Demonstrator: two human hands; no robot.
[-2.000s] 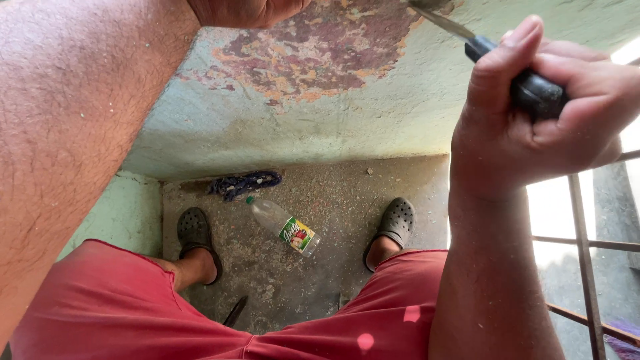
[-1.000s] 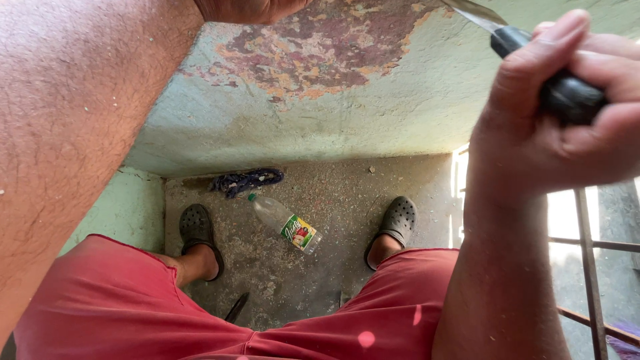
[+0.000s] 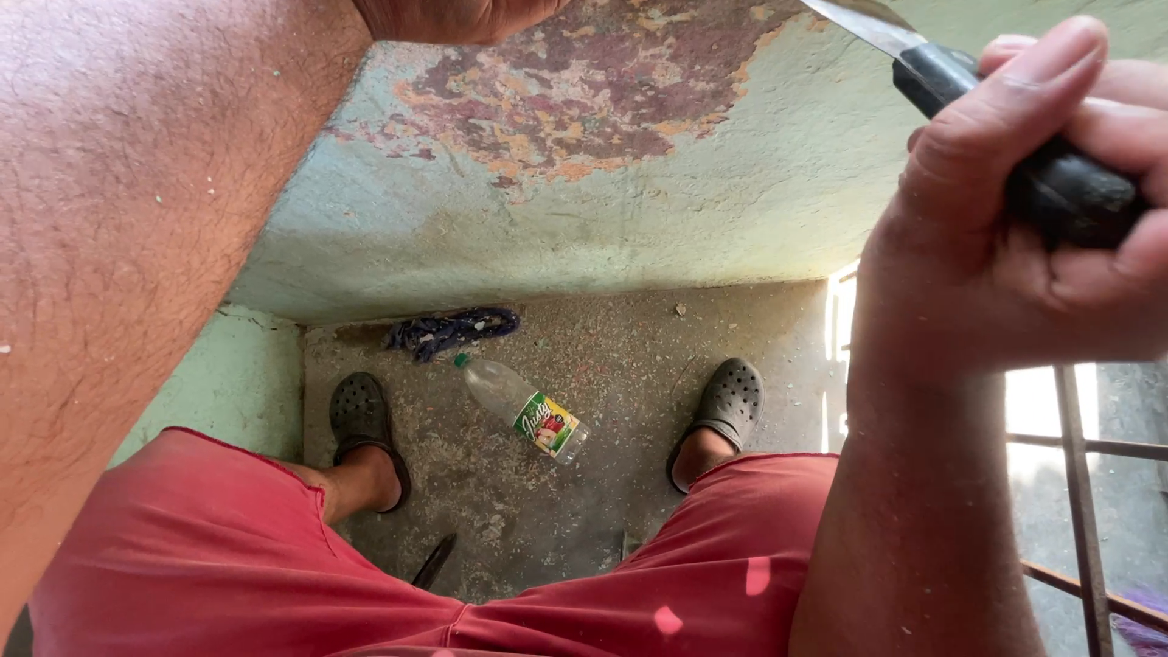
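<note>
My right hand (image 3: 1049,182) grips the black handle of a bladed hand tool (image 3: 949,78), a scraper or knife, at the upper right. Its metal blade points up and left towards the wall, and the tip is cut off by the top edge. My left hand (image 3: 456,14) is at the top edge beside the wall; its fingers are mostly out of view, so what it touches or holds cannot be told. Below and between the hands, the pale green painted wall (image 3: 584,233) has a patch of peeled paint (image 3: 584,91) showing maroon and orange layers.
On the concrete floor (image 3: 584,511), strewn with paint flakes, a plastic bottle (image 3: 525,411) lies between my clog-shod feet. A dark crumpled cloth (image 3: 452,330) lies along the wall's foot. A dark pointed object (image 3: 434,560) is near my shorts. Metal bars (image 3: 1081,493) stand at the right.
My right hand, with the tool in it, is farther right than two seconds ago. My left hand has stayed at the top edge.
</note>
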